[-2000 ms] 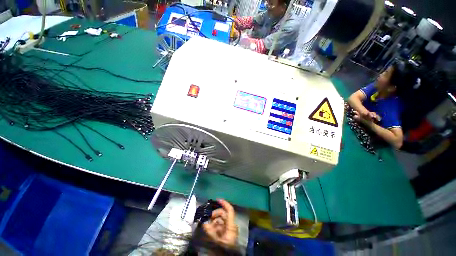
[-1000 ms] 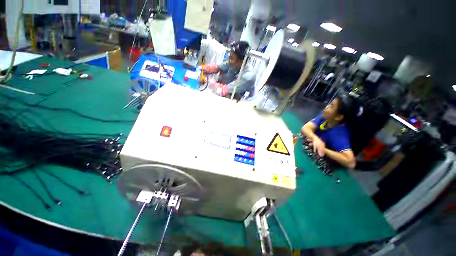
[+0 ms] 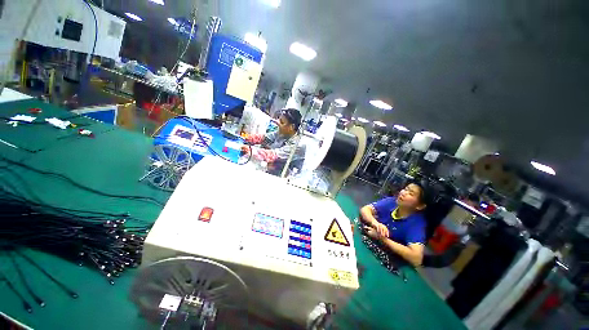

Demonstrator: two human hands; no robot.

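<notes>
Neither of my hands shows; the picture's lower edge cuts off the area in front of the machine. The cream winding machine (image 3: 258, 225) stands nearest in front of me, with a red switch, a small display and blue key rows. Its grey spoked winding wheel (image 3: 187, 283) is at the front left, with silver clamp blocks (image 3: 187, 301) low on it. The rods are almost wholly cut off by the lower edge. Only the top of the tying head (image 3: 320, 314) shows. A fan of black cables (image 3: 58, 225) lies left of the machine, plug ends towards it.
A green mat (image 3: 97, 155) covers the bench. A smaller blue machine (image 3: 200, 142) with a spoked wheel stands behind. A large reel (image 3: 342, 151) is above the cream machine. A person in grey is behind; another in blue sits at the right by black cables (image 3: 381, 251).
My view has tilted up and the machine sits lower in the picture. Two seconds ago my hands and black cable showed at the lower edge; now they are out of the picture.
</notes>
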